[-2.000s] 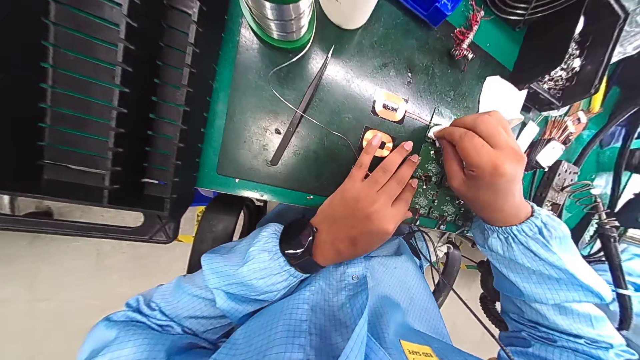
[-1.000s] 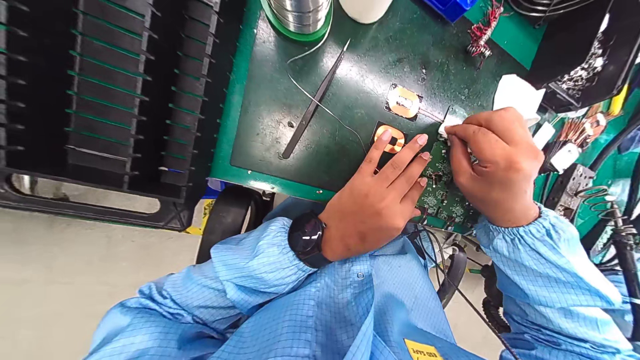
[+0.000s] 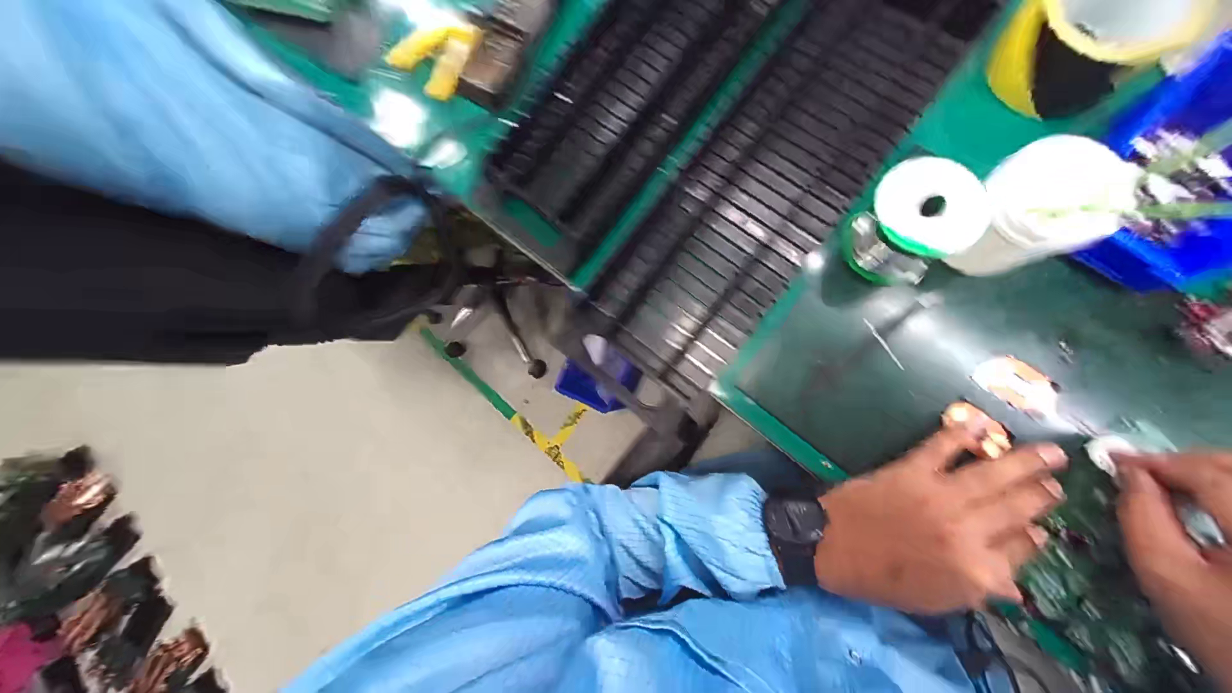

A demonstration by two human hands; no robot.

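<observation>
My left hand point(image 3: 938, 525), with a black watch at the wrist, lies spread over the edge of a green circuit board point(image 3: 1088, 597), its fingers beside a copper coil point(image 3: 977, 430). A second copper coil point(image 3: 1017, 385) lies a little farther up the dark mat. At the right edge my right hand point(image 3: 1179, 549) pinches a small white piece point(image 3: 1112, 452) between thumb and finger, above the board's upper end; blur hides what it is exactly. Tweezers point(image 3: 866, 346) seem to lie on the mat, smeared by motion.
A solder wire spool point(image 3: 890, 255), a white roll point(image 3: 932, 206) and a white container point(image 3: 1054, 197) stand behind the mat, near a blue bin point(image 3: 1145, 255). Black slotted racks point(image 3: 731, 212) are left of it. A co-worker's blue sleeve point(image 3: 192, 125) reaches in at the upper left.
The view has swung strongly to the left, bringing in the racks, floor and a co-worker's sleeve. Both hands remain at the board, the right one still at the white piece.
</observation>
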